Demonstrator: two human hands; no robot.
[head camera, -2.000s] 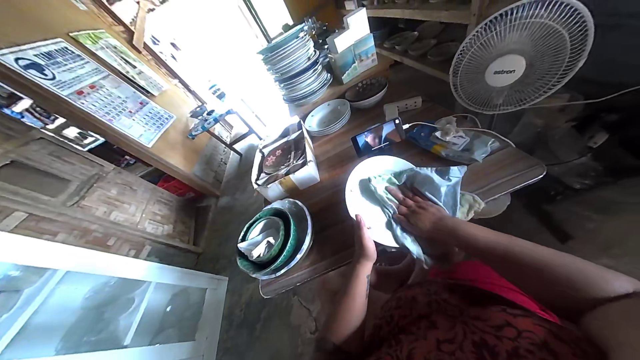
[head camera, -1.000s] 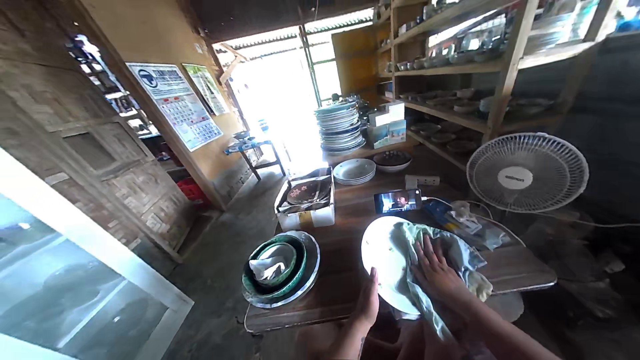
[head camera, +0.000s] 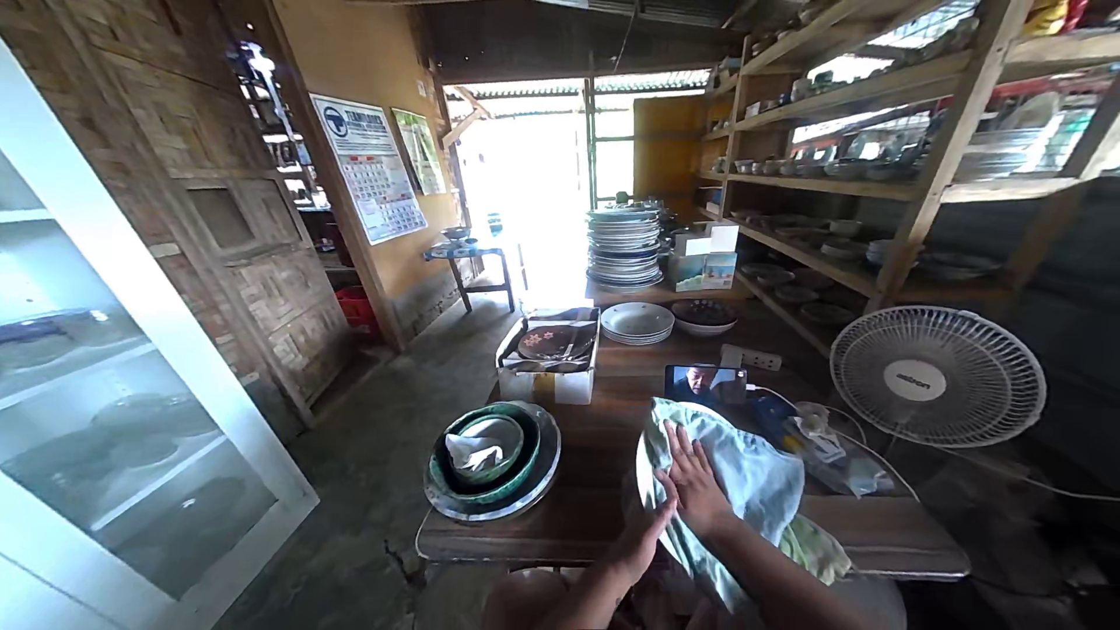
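Observation:
My right hand (head camera: 697, 486) presses a pale green and blue cloth (head camera: 757, 481) against a white plate (head camera: 646, 468), its fingers spread over the fabric. At the plate's lower left edge my left hand (head camera: 643, 534) grips the rim, close beside the right hand. The cloth covers most of the plate, whose left rim shows. To the left on the wooden table lie nested green bowls (head camera: 525, 468) on a larger plate (head camera: 549, 472), with a crumpled white cloth or paper (head camera: 474, 452) in the innermost bowl. Behind the cloth stands a phone (head camera: 705, 383) with a lit screen.
Beyond the hands are a box holding dark plates (head camera: 569, 387), low plate stacks (head camera: 637, 325), a tall plate stack (head camera: 624, 249) and a power strip (head camera: 751, 358). A fan (head camera: 938, 378) stands right of the table (head camera: 582, 525), near plastic bags (head camera: 844, 459). Shelves line the right; a glass-paned cabinet (head camera: 254, 455) stands left.
The plate has turned from showing its white face to being mostly hidden by the cloth. My two hands have come closer together. The view has tilted up.

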